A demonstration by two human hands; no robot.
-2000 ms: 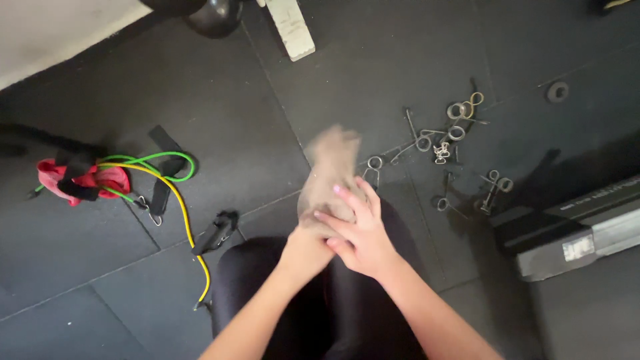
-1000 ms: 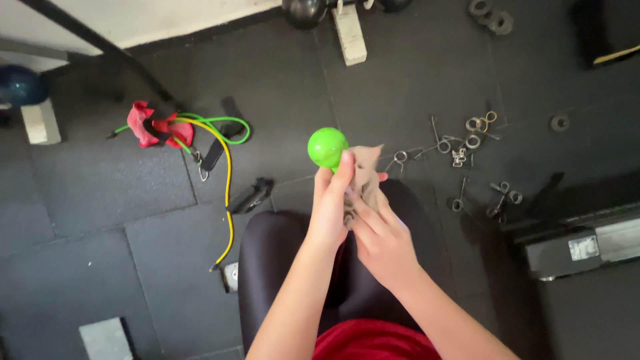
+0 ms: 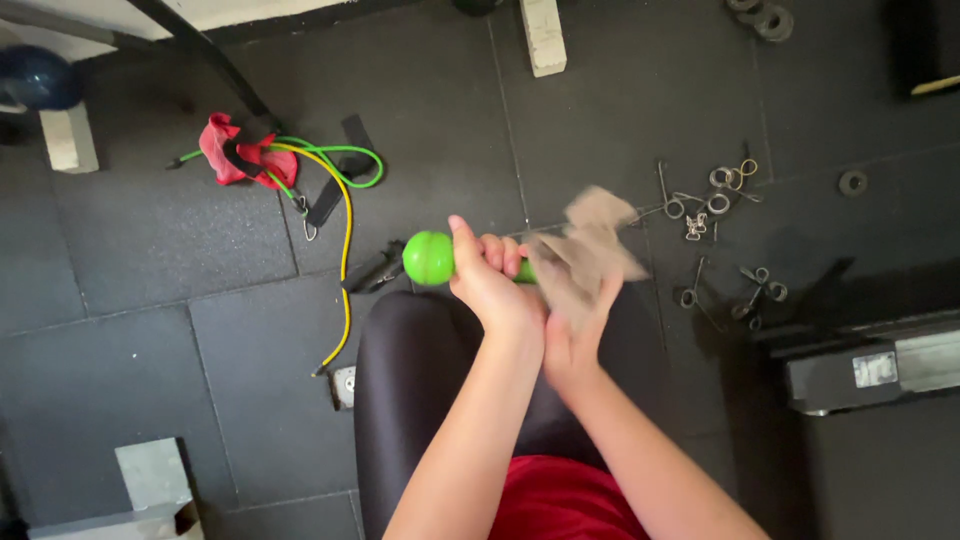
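Note:
My left hand (image 3: 491, 277) is closed round the handle of a small green dumbbell (image 3: 429, 258), whose round end sticks out to the left above my lap. A beige cloth (image 3: 585, 255), blurred, covers the dumbbell's right part. My right hand (image 3: 581, 334) holds the cloth against it from below and the right; the cloth hides most of its fingers. The dumbbell's other end is hidden.
On the black rubber floor at left lie green and yellow resistance tubes (image 3: 347, 225), a red cloth (image 3: 221, 150) and a black strap handle (image 3: 375, 268). Several metal spring collars (image 3: 718, 203) lie at right, near a machine's base rail (image 3: 874, 369). A small weight plate (image 3: 853, 183) is farther right.
The dumbbell has turned from upright in the view to lying sideways, its green end pointing left. The cloth has moved right along it. Two seconds ago the green end was not visible.

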